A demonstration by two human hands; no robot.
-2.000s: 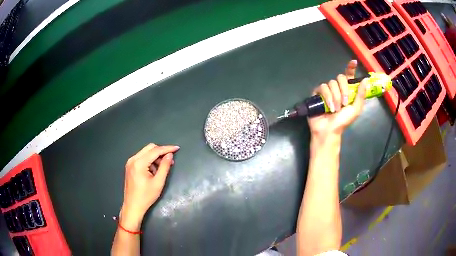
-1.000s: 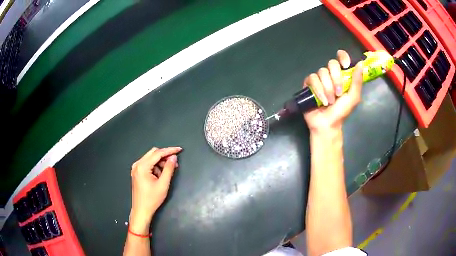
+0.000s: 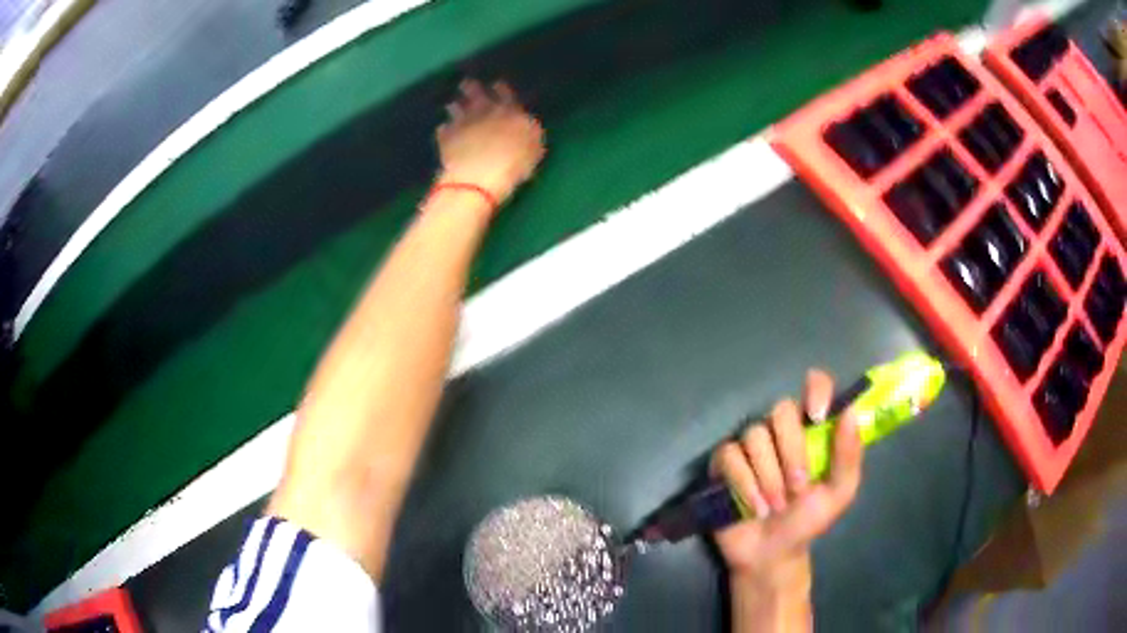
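My right hand grips the lime-green electric screwdriver, its black nose pointing left and down. The driver's tip is at the right rim of the round screw dish, which holds a silvery heap of screws. Whether a screw sits on the tip cannot be told. My left hand, with a red string at the wrist, is stretched out over the green belt beyond the white edge strip. Its fingers look apart, it is slightly blurred, and nothing shows in it.
A red-orange tray with black housings in its pockets lies at the right, a second tray behind it. A corner of another tray shows bottom left. The driver's black cord hangs at the right. Cardboard stands below right.
My left hand has moved from beside the dish up and out over the belt. The view has shifted, so the dish and right hand sit lower. The driver tip is closer to the dish.
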